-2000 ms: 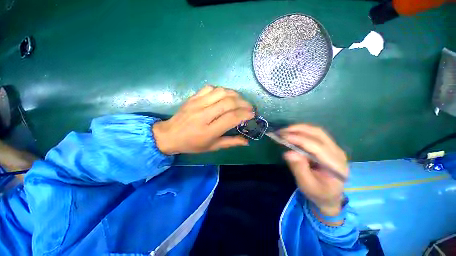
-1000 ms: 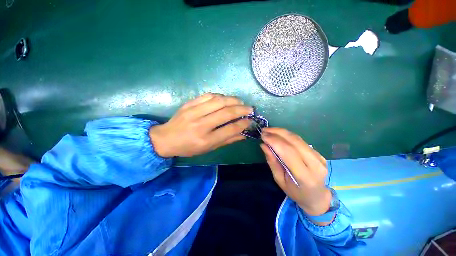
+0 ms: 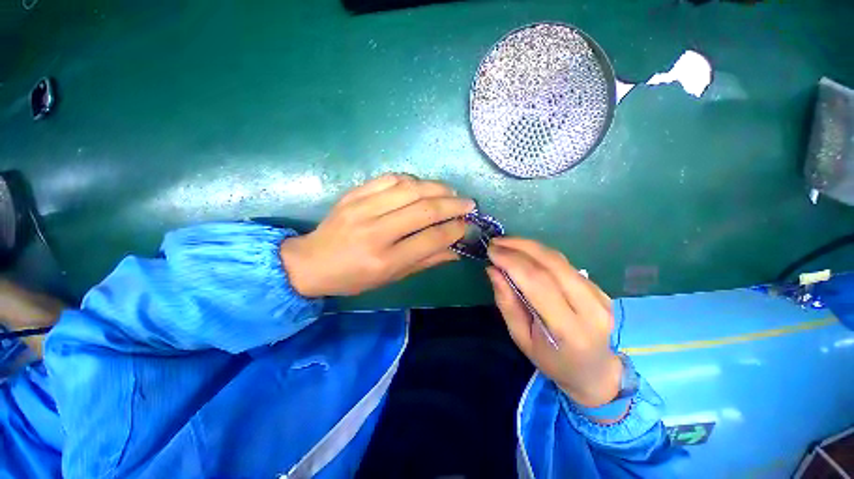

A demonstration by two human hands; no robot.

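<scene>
My left hand point(image 3: 379, 236) holds a small dark watch case with a shiny rim point(image 3: 485, 224) under its fingertips, low over the front of the green bench mat. My right hand point(image 3: 559, 318) grips thin metal tweezers point(image 3: 531, 309) between thumb and fingers. The tweezers' tips meet the case, but the tips and any tiny part there are hidden by my fingers. The round speckled dish point(image 3: 543, 101) lies beyond my hands, with a white piece point(image 3: 691, 75) at its right side.
Another small dark housing point(image 3: 42, 98) lies at the far left. A clear bag point(image 3: 833, 142) is at the right edge, with a black cord point(image 3: 817, 254) below it. A dark tray edge point(image 3: 403, 4) shows at the top. Part of another person's arm point(image 3: 21, 304) shows at the left edge.
My right hand has moved left and closer, bringing the tweezers from beside the case onto it. The orange tool at the top right has left the view.
</scene>
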